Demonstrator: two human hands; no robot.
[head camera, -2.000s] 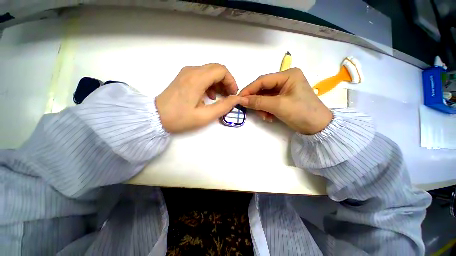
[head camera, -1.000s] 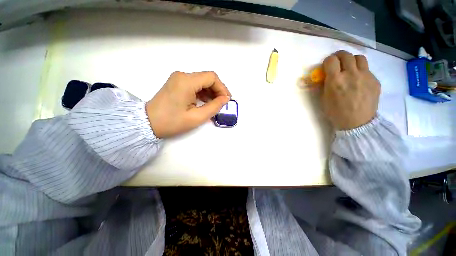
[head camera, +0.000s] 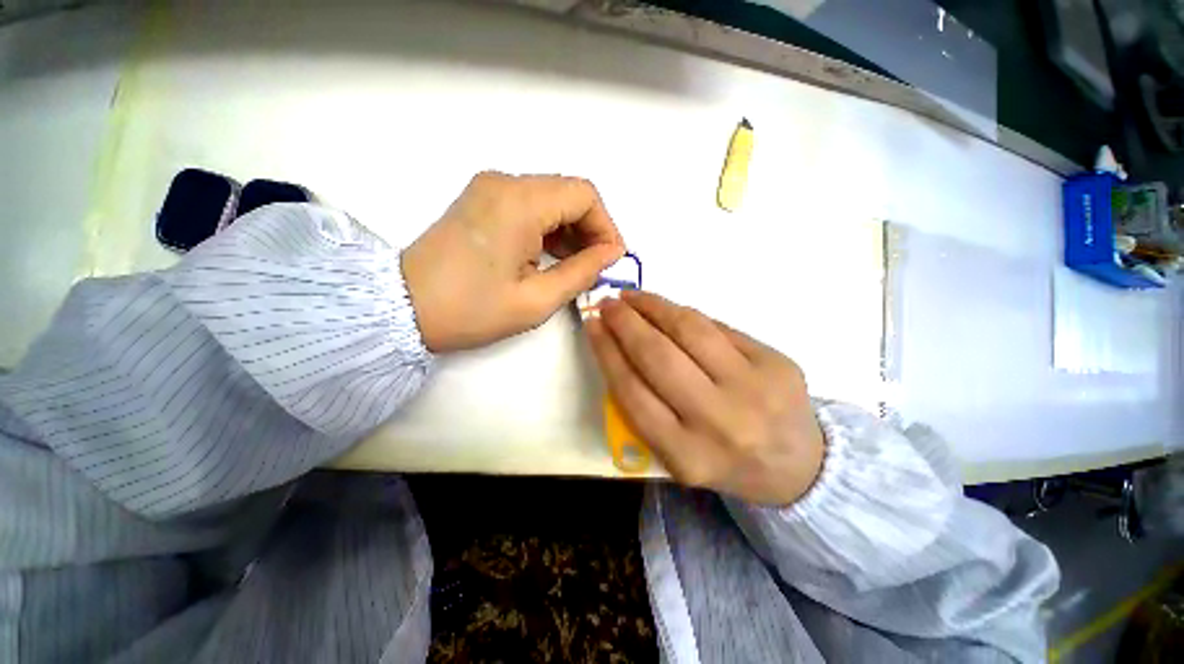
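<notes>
A smartwatch unit (head camera: 630, 271) lies on the white bench, largely covered by my hands; its dark rim shows at the upper right. My left hand (head camera: 509, 266) has thumb and index finger pinched together at the watch's top left edge. Any film between them is too small to see. My right hand (head camera: 717, 400) lies over the orange squeegee (head camera: 625, 437), whose holed handle end shows below the fingers. Its fingertips are at the lower part of the watch, and the squeegee's head is mostly hidden there.
Two dark watch units (head camera: 199, 209) lie at left by my sleeve. A small yellow tool (head camera: 736, 166) lies behind my right hand. A clear sheet (head camera: 967, 311) lies at right, with a blue parts box (head camera: 1088, 223) and white paper (head camera: 1104, 327) beyond. A translucent sheet (head camera: 915, 52) lies at the back edge.
My right hand left the watch, took the orange squeegee at right and brought it back to the watch. My left hand stays pinched at the watch's edge. The view has shifted slightly.
</notes>
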